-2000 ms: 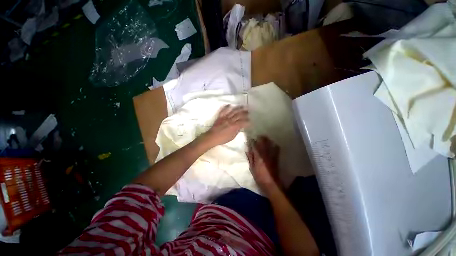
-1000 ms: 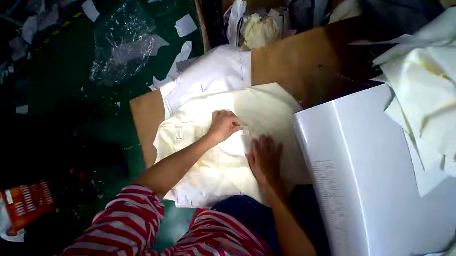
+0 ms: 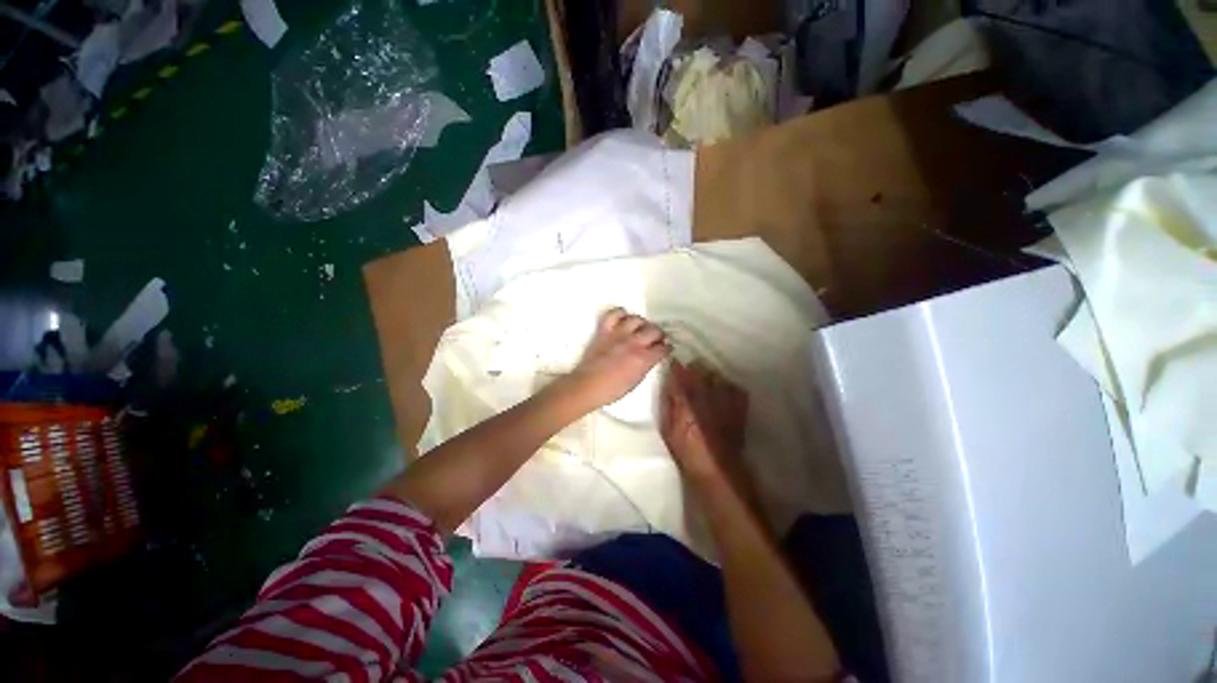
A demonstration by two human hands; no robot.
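Note:
A large cream cloth panel [image 3: 534, 347] lies spread over a whitish stack of pieces [image 3: 574, 207] on brown cardboard, left of the table and partly over my lap. My left hand [image 3: 625, 358] rests on the middle of the cream cloth, its fingers bent and pinching a bit of it. My right hand [image 3: 703, 411] is just right of and below it, on the same cloth, in shadow. Its fingertips are close to my left fingers. Whether it grips the cloth is unclear.
The pale grey table [image 3: 1028, 440] is at the right, with a pile of cream pieces [image 3: 1161, 280] on it. Cardboard [image 3: 814, 180] extends behind the cloth. A clear plastic bag [image 3: 344, 127] and scraps lie on the green floor. An orange basket [image 3: 67, 487] is at the lower left.
My left hand first moved down and closed its flat fingers, then shifted right towards my right hand. My right hand's fingers, spread a second ago, are now drawn closer together.

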